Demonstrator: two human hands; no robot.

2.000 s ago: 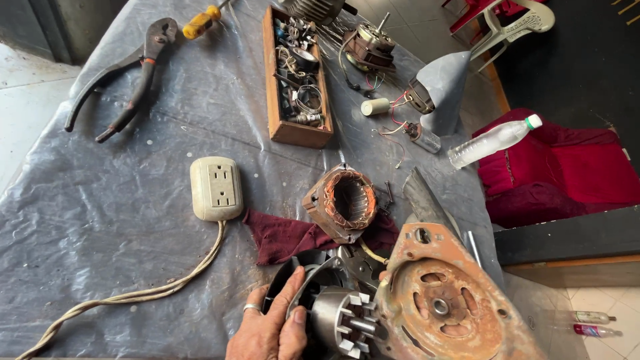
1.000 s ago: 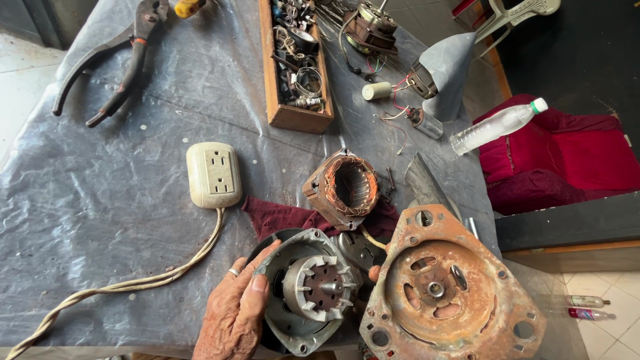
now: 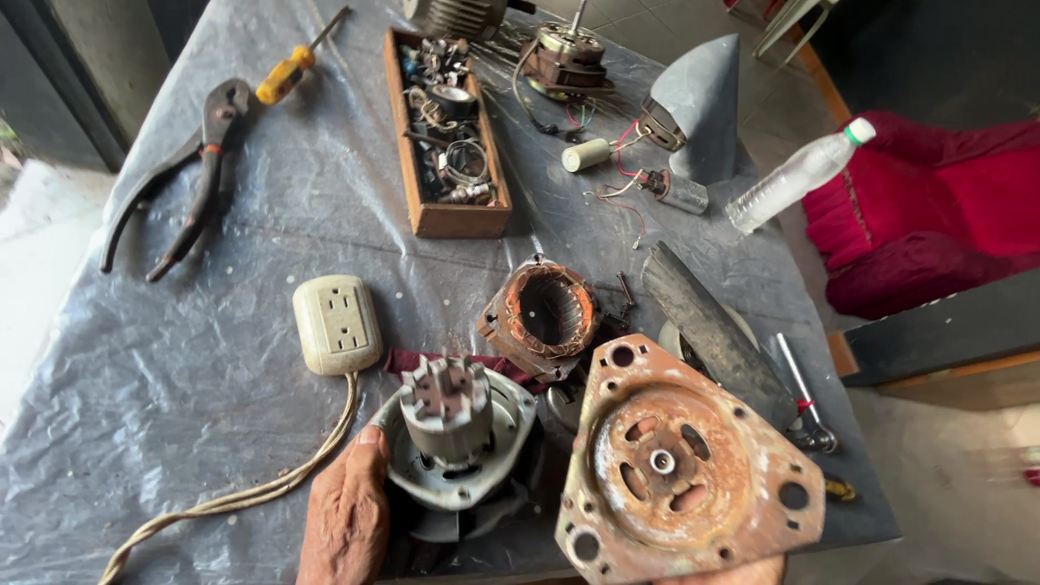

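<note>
My left hand [image 3: 348, 508] grips the left edge of a grey metal motor end housing [image 3: 508, 471], its thumb on the rim. A finned rotor [image 3: 447, 410] stands up from the middle of that housing. At the bottom edge my right hand [image 3: 731, 571] shows only in part, under a rusty triangular motor mounting plate [image 3: 780, 496] that it holds with the round recess facing me. Just beyond both parts lies a stator with copper windings [image 3: 532, 317], partly over a dark red cloth [image 3: 406, 360].
Left of the stator are an outlet box [image 3: 337, 325] with a twisted cord, pliers [image 3: 207, 179] and a yellow-handled screwdriver [image 3: 286, 75]. Farther back stand a wooden box of small parts [image 3: 459, 221] and another motor [image 3: 565, 61]. A grey tube [image 3: 707, 325], a ratchet wrench [image 3: 800, 390] and a plastic bottle [image 3: 800, 175] are rightward.
The rotor, which pointed to the right a second ago, now points up and away, the housing tilted with it. My right hand shows below the plate. The view has shifted.
</note>
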